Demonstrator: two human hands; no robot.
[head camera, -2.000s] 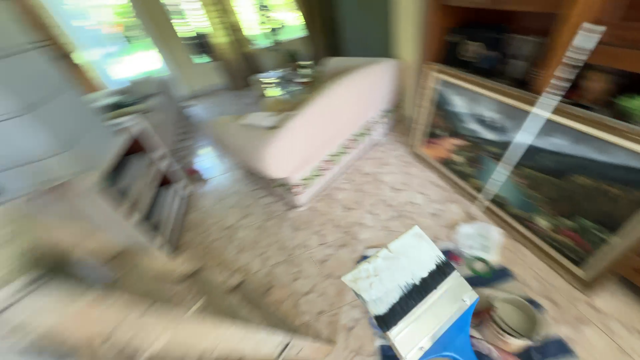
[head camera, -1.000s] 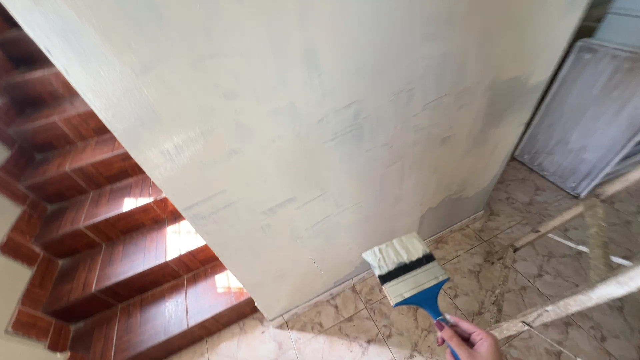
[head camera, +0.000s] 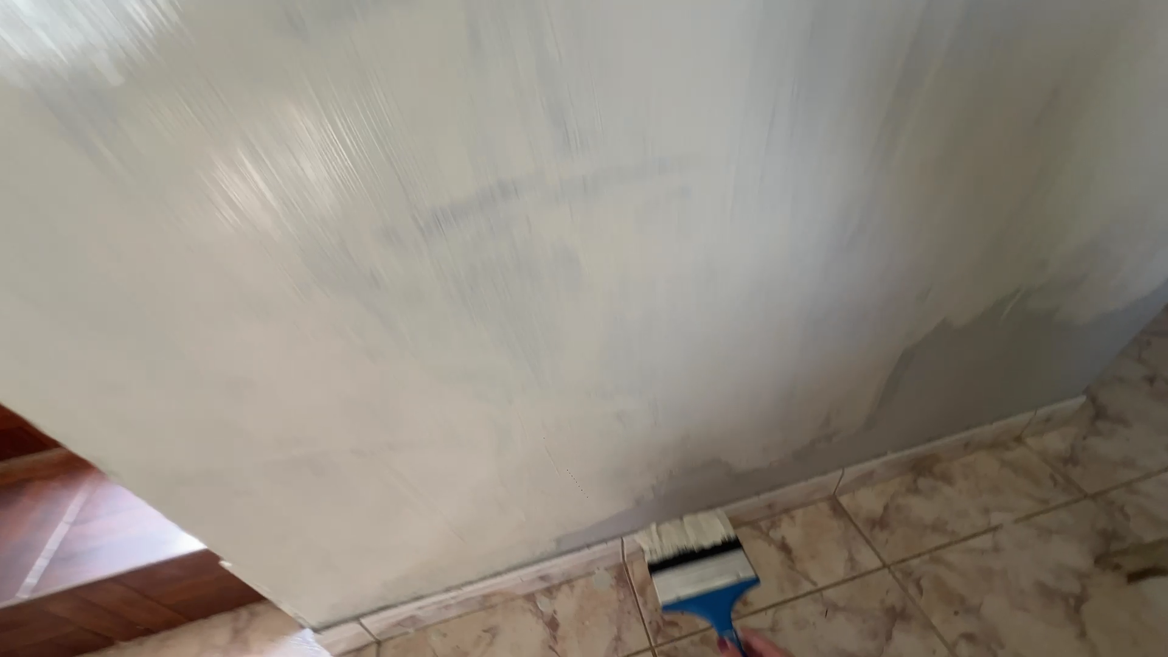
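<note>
At the bottom edge of the head view, fingers of my right hand (head camera: 756, 644) grip the blue handle of a wide paintbrush (head camera: 703, 570). Pale paint coats the bristle tips, which point up toward the foot of the wall (head camera: 511, 301); whether they touch it cannot be told. Streaky cream paint covers most of the wall, while a darker grey band (head camera: 985, 374) shows along its lower right. My left hand is out of view.
A tile baseboard (head camera: 730, 506) runs along the wall's foot, above the marbled floor tiles (head camera: 985, 584). Reddish-brown stair steps (head camera: 109, 547) lie beyond the wall's left edge. Part of a wooden piece (head camera: 1136, 558) shows at the far right.
The view has swung from the room with the framed picture to the wall, then come closer to it. The paintbrush stays in my right hand, now nearer the wall's foot.
</note>
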